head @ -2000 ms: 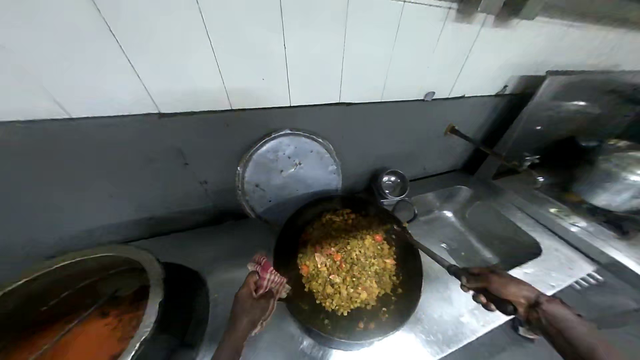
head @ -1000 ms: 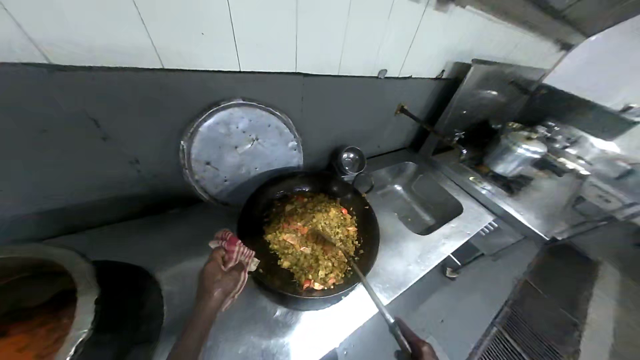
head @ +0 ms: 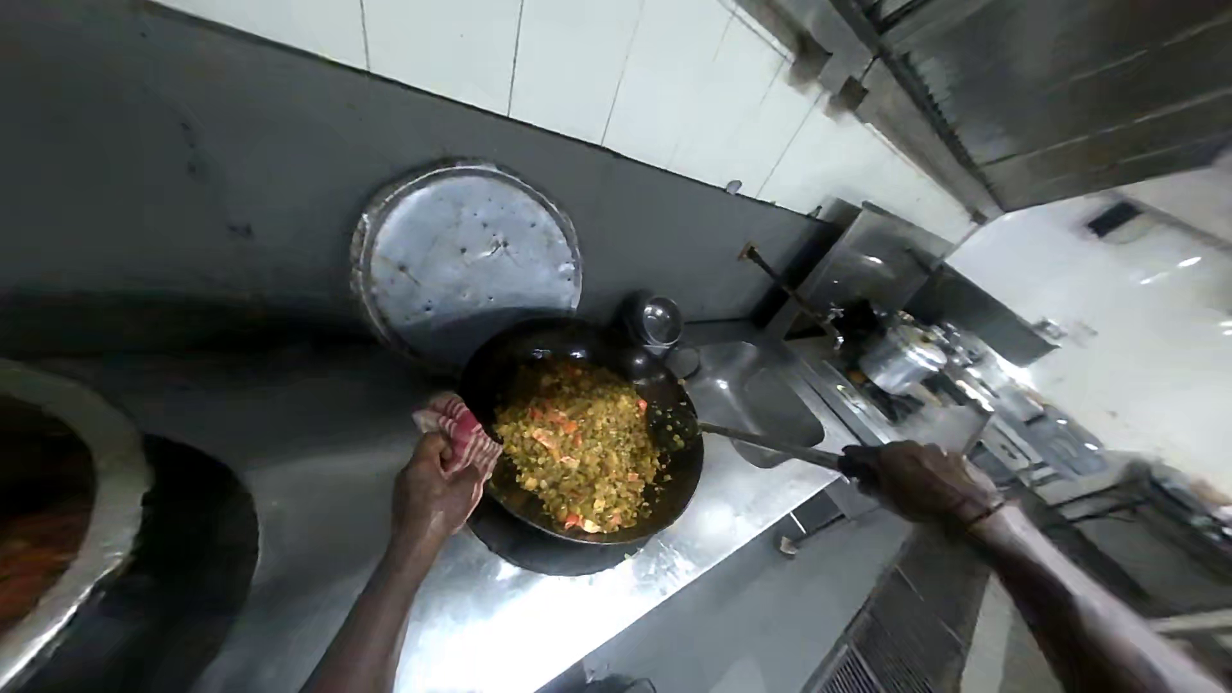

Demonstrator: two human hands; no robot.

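A dark wok (head: 685,481) holds chopped green vegetables with red and orange pieces (head: 582,443). My left hand (head: 438,486) grips a red-and-white checked cloth (head: 462,433) at the wok's left rim. My right hand (head: 910,478), out to the right beyond the counter edge, is closed around the dark handle of a long metal spatula (head: 770,443). The spatula's far end lies at the wok's right side; its blade is hard to make out. Beneath the wok is a dark round shape, partly hidden.
A dented round metal lid (head: 472,255) leans on the wall behind the wok. Metal bowls (head: 660,320) stand beside a sink (head: 760,399). At left is a large pot (head: 120,481) of reddish food. A pressure cooker (head: 903,358) sits on a stove further right.
My right hand has swung the spatula from the food's middle, low in front, out to the wok's right side. My left hand keeps the cloth at the rim. The view has tilted.
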